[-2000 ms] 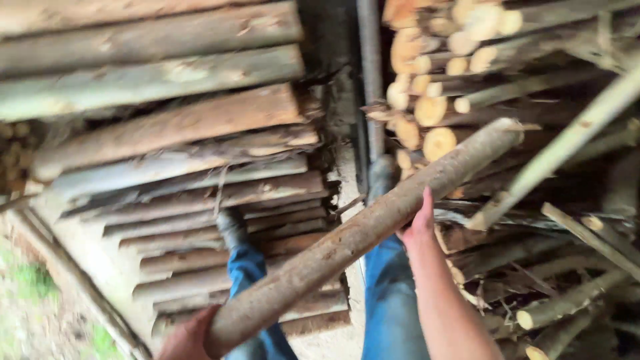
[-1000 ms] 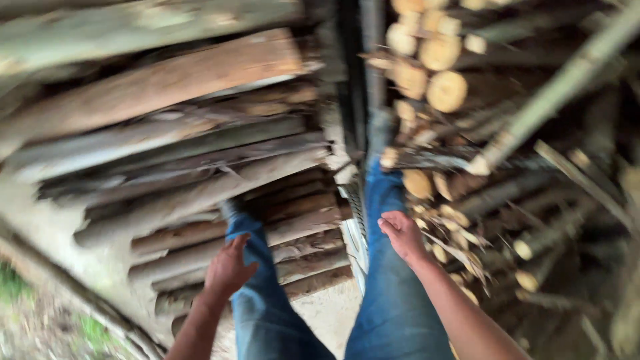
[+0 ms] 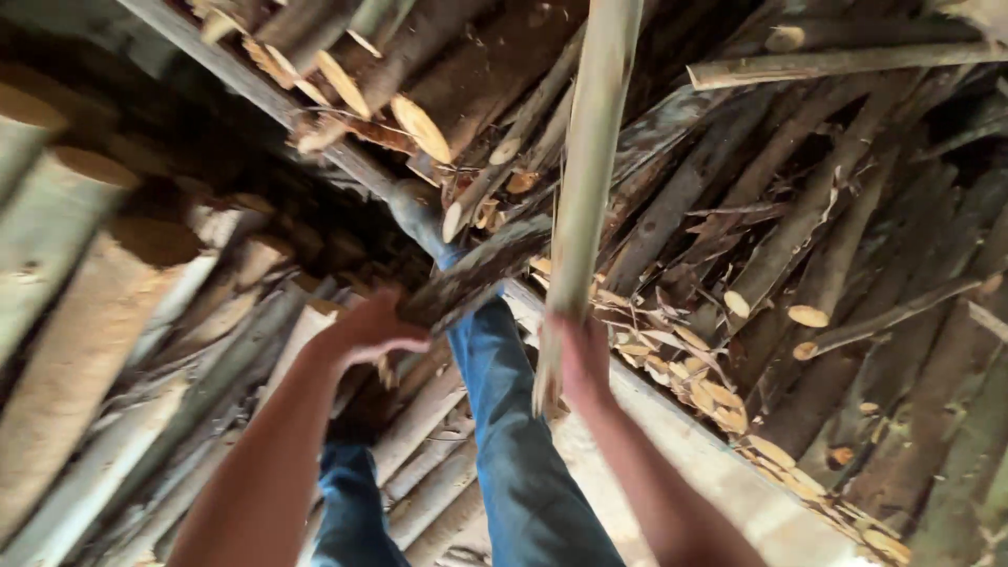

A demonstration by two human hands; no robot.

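My right hand [image 3: 581, 354] is closed around the lower end of a long, pale wooden pole [image 3: 592, 173], which runs up past the top edge of the view. Its splintered end sticks out below the hand. At the end of a dark, rough-barked log [image 3: 480, 272] is my left hand [image 3: 374, 323], thumb apart from the fingers; how firmly it grips is blurred. The log slopes up to the right, and its far end passes behind the pole.
Stacked logs [image 3: 79, 339] lie at left, beside and below my legs in blue jeans [image 3: 512, 417]. More cut logs [image 3: 835, 197] and thin branches fill the right. A long rail [image 3: 228, 75] crosses the upper left. Wood chips [image 3: 717, 394] line a pale ledge [image 3: 669, 441].
The thick log held in both hands two seconds ago has left them. My right hand, empty one second ago, now holds the pale pole; my left has reached the dark log. The view has turned.
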